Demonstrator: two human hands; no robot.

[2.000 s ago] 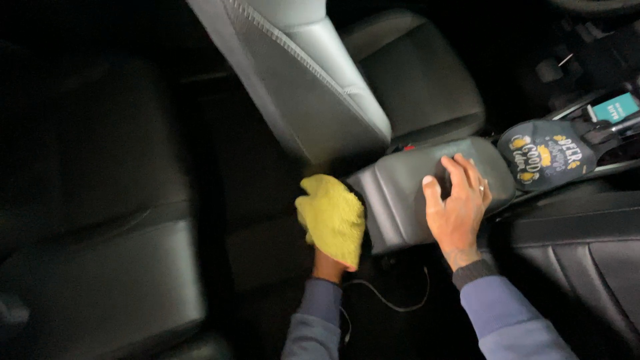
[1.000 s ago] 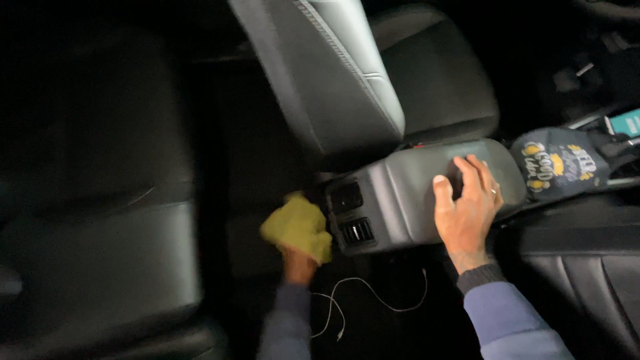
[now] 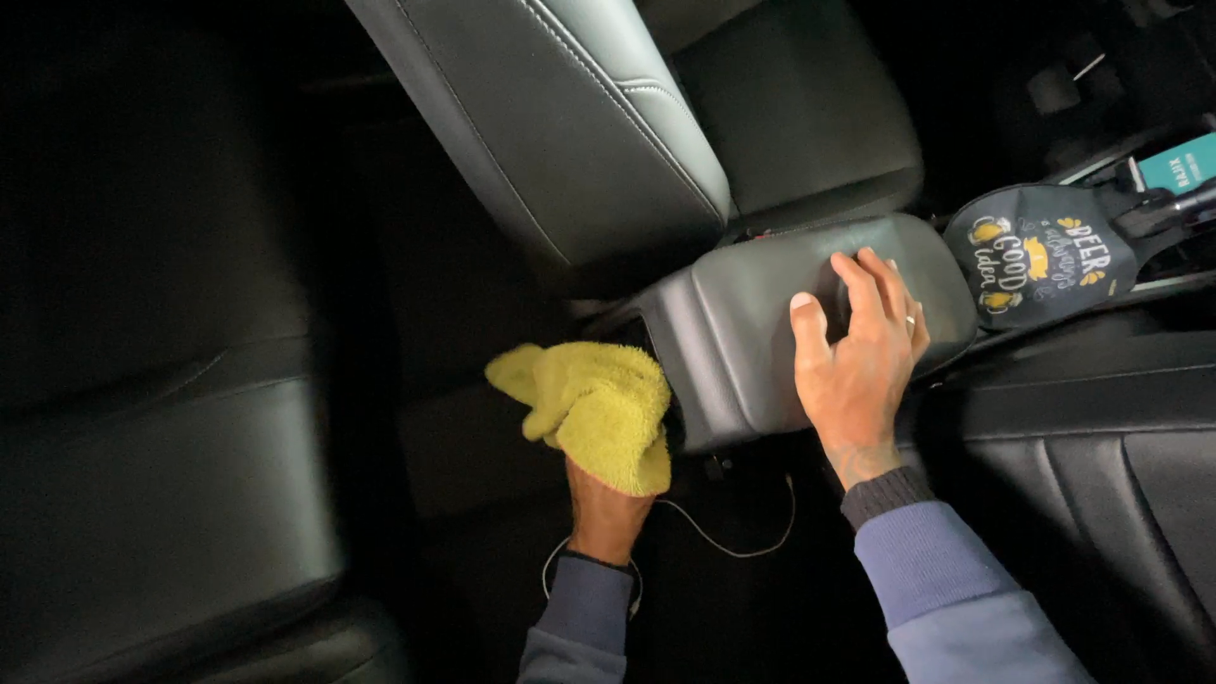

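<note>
A yellow microfibre cloth [image 3: 608, 408] covers the fingers of my left hand [image 3: 608, 508], which presses it against the rear end of the car's centre console. The cloth hides most of the air vents there. My right hand [image 3: 860, 347] rests on the grey padded armrest lid [image 3: 750, 323], fingers spread, with a ring on one finger. Nothing is held in it.
Front seats flank the console, one with its grey seat back [image 3: 589, 123] beside the armrest. The rear seat [image 3: 171, 494] is at left. A thin white cable [image 3: 736, 551] lies below the console. A dark printed pad [image 3: 1040, 252] sits ahead of the armrest.
A second ago the cloth was left of the rear vents, which showed; now my left hand has brought it right, over them. My right hand has stayed on the armrest.
</note>
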